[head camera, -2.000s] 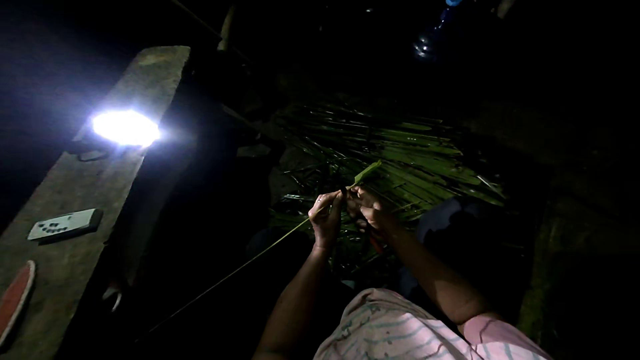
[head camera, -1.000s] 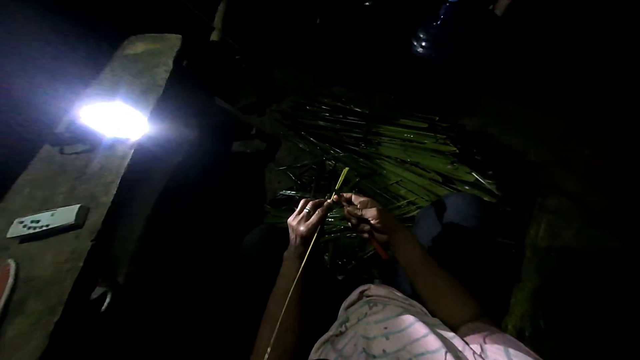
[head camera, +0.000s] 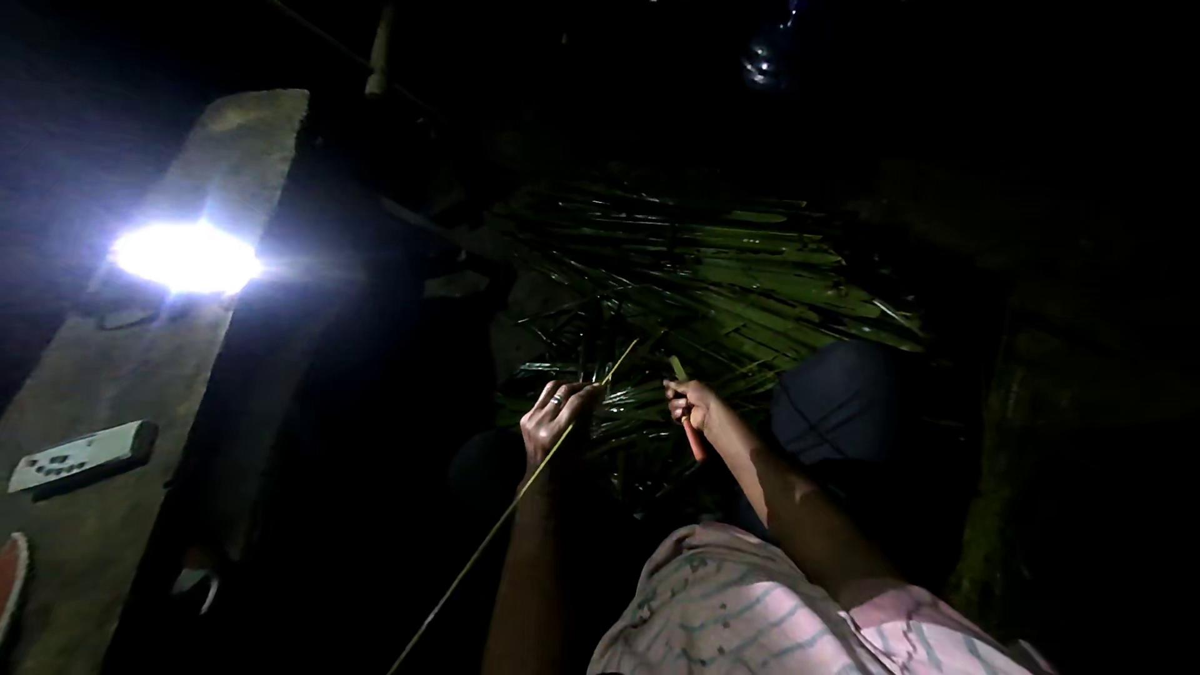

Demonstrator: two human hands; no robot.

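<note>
My left hand (head camera: 553, 417), with a ring on one finger, pinches a thin yellow-green leaf midrib (head camera: 502, 525) near its upper end; the long strip runs down to the lower left. To its right, my right hand (head camera: 690, 403) grips a tool with a red-orange handle (head camera: 694, 441), probably a knife; a short green leaf piece (head camera: 678, 368) stands out above my fingers. The two hands are apart. Long green palm leaflets (head camera: 731, 272) lie in a heap beyond both hands. Shadow hides most of the tool and the heap's near side.
On the left a long board (head camera: 178, 375) bears a glaring lamp (head camera: 187, 258), a white remote control (head camera: 84, 457) and part of a red, pale-rimmed object (head camera: 11, 577). A shiny plastic bottle (head camera: 764, 66) is at the top. My dark-clothed knee (head camera: 834, 398) is beside the heap.
My hands were close together on the strip and now stand apart, the right one farther right. The broader leaf part at the strip's tip has gone from it, leaving a thin end.
</note>
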